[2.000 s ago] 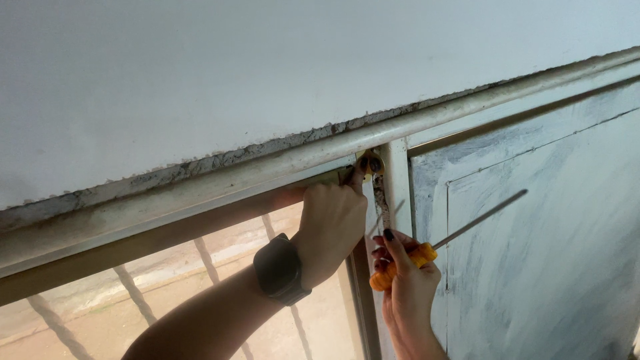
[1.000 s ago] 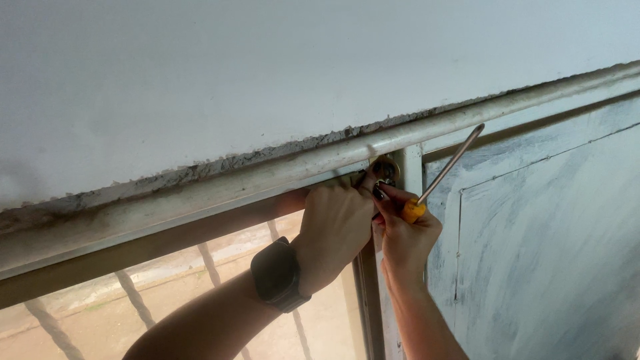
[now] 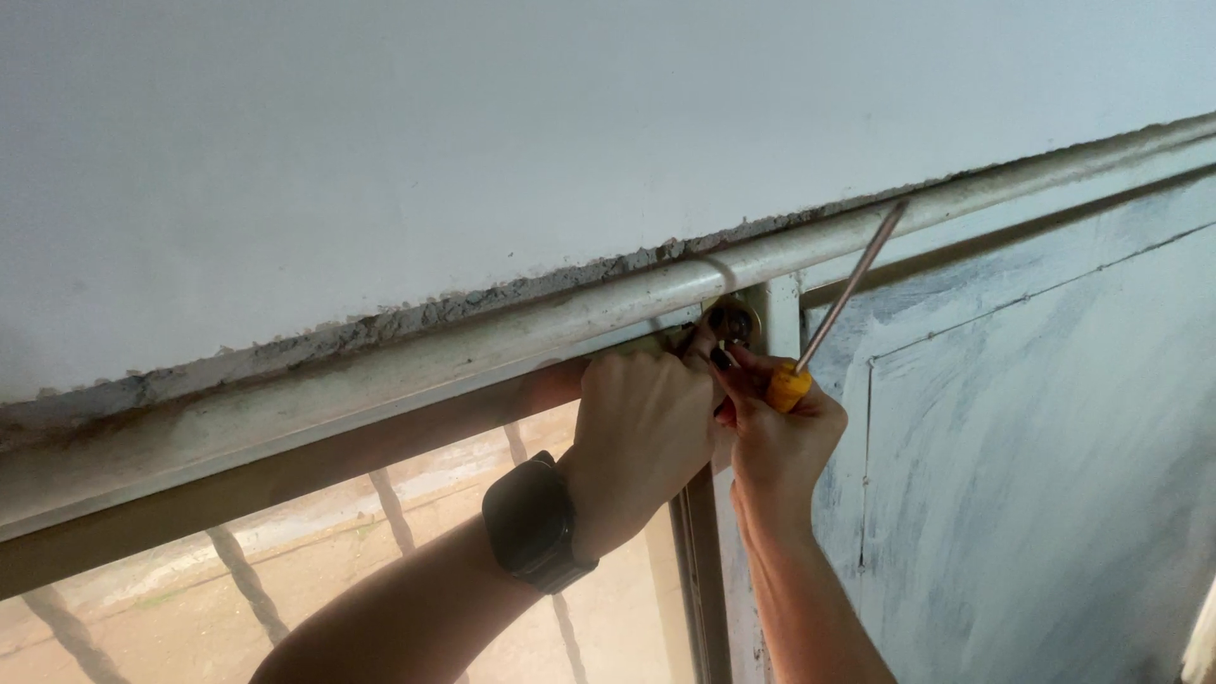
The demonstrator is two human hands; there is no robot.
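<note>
My left hand (image 3: 651,427), with a dark watch on its wrist, reaches up to a round metal fitting (image 3: 733,321) at the top corner of the window frame. Its fingertips are at the fitting's left side, partly hidden. My right hand (image 3: 784,432) grips a screwdriver (image 3: 790,385) by its yellow handle, the shaft pointing up and right, away from the fitting. The thumb and a finger of that hand, with dark nails, are at the fitting's lower edge; whether they pinch a small part cannot be seen.
A pale pipe or rounded rail (image 3: 608,309) runs slantwise just above the hands, below a rough broken plaster edge (image 3: 532,285). Window glass with twisted bars (image 3: 247,579) behind it lies at lower left. A painted grey-white panel (image 3: 1026,456) stands to the right.
My right hand has moved up from below the fitting to its lower edge, and the screwdriver shaft has swung to point more steeply upward. My left hand has stayed near the fitting.
</note>
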